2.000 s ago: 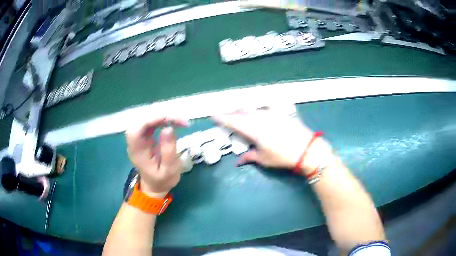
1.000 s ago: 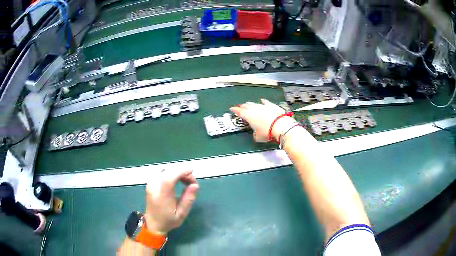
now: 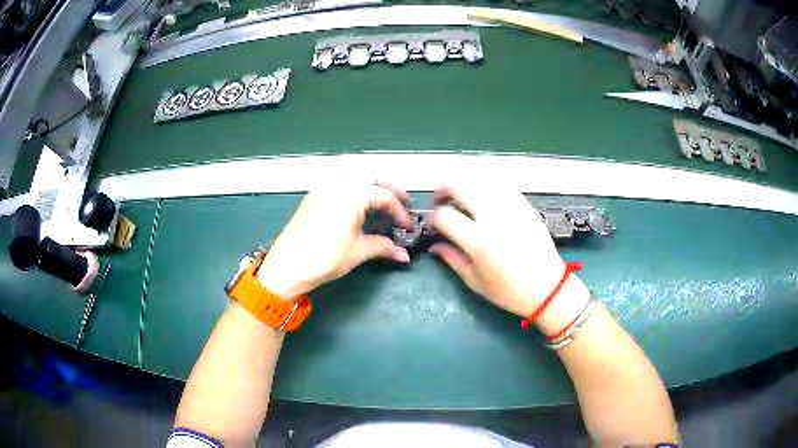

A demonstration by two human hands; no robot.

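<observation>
A grey tabbed plate (image 3: 577, 220) lies on the dark-green worktop just below the pale rail. Its right end shows beyond my right hand, and its left end shows between my fingertips. My left hand (image 3: 337, 227), with an orange-banded watch on the wrist, has its thumb and fingers around the plate's left end. My right hand (image 3: 494, 241), with a red string bracelet on the wrist, lies over the plate's middle with its fingertips at the left part. Whether a small piece is pinched between the fingertips cannot be told.
A pale guide rail (image 3: 219, 178) runs across behind my hands. Beyond it on the belt lie a ring-faced plate (image 3: 223, 94), a tabbed plate (image 3: 398, 50) and another tabbed plate (image 3: 719, 146) at the right. A pointed diverter (image 3: 652, 98) stands right. A black roller (image 3: 63, 262) stands far left.
My right hand has come back from the plate on the belt to the worktop beside my left hand. A tabbed plate now lies under both hands. The view has tilted down.
</observation>
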